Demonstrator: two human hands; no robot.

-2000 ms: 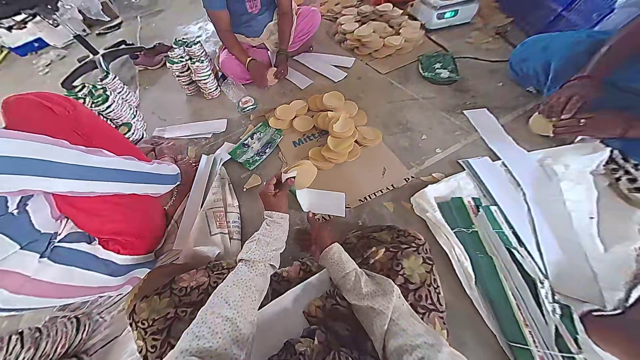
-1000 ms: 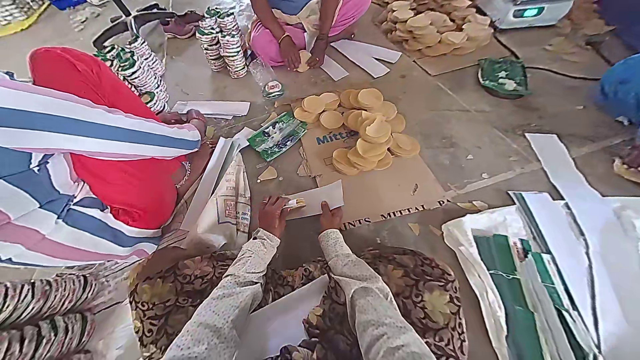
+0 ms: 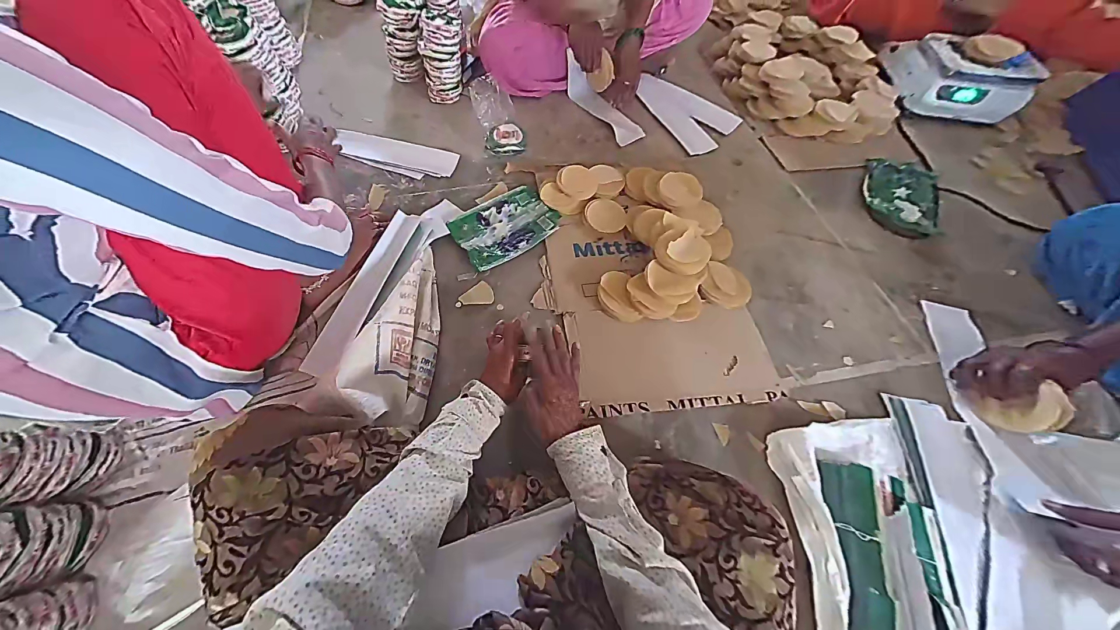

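Note:
My left hand [image 3: 505, 360] and my right hand [image 3: 553, 381] are close together at the left edge of a flat cardboard sheet [image 3: 674, 359]. Something small and pale shows between them; how the fingers close on it cannot be made out. Piles of thin round tan discs [image 3: 669, 280] lie on the cardboard, beyond my hands. A green printed plastic packet [image 3: 503, 227] lies up and left of my hands, with a broken tan piece [image 3: 477, 294] on the floor nearer to them. A white sheet [image 3: 499, 560] rests in my lap on the patterned cloth.
A person in red and striped cloth [image 3: 201, 175] sits close on the left, near stacked packets [image 3: 48, 464]. Another person's hands [image 3: 604, 66] work ahead. At right are a hand with discs [image 3: 1015, 376] and white and green strips [image 3: 875, 525]. A scale [image 3: 962, 79] stands far right.
My hands have come together; the white strip they held in the earlier frames no longer shows as a flat piece. The person at right has a hand with discs over a white strip.

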